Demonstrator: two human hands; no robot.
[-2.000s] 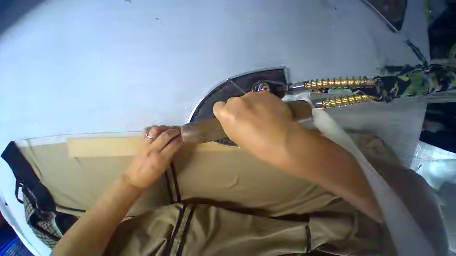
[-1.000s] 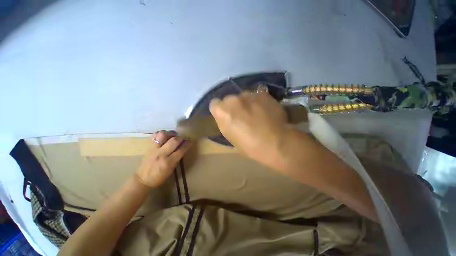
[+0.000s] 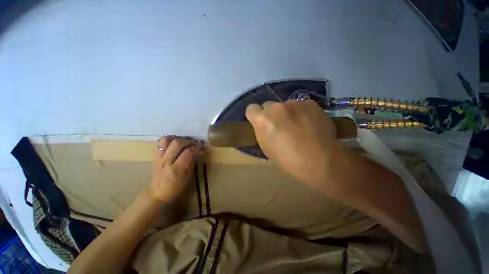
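A tan garment lies across the table, its upper edge running left to right with a thin white edging. A pale yellow-tan strip lies along that edge. My left hand presses fingertips on the strip and edge, left of the iron; a ring shows on one finger. My right hand grips the thick brown handle of a dark, pointed iron with a pale rim. The iron's lower part overlaps the strip and edge. The underside of the iron is hidden.
Two hoses in gold coils run right from the iron into a camouflage wrap. A dark plate is at the top right. A black band and checked fabric are at the left. A blue crate is bottom left.
The iron and my right hand have moved slightly right relative to my left hand, widening the gap. The whole view has also shifted a little. Both hands keep their holds.
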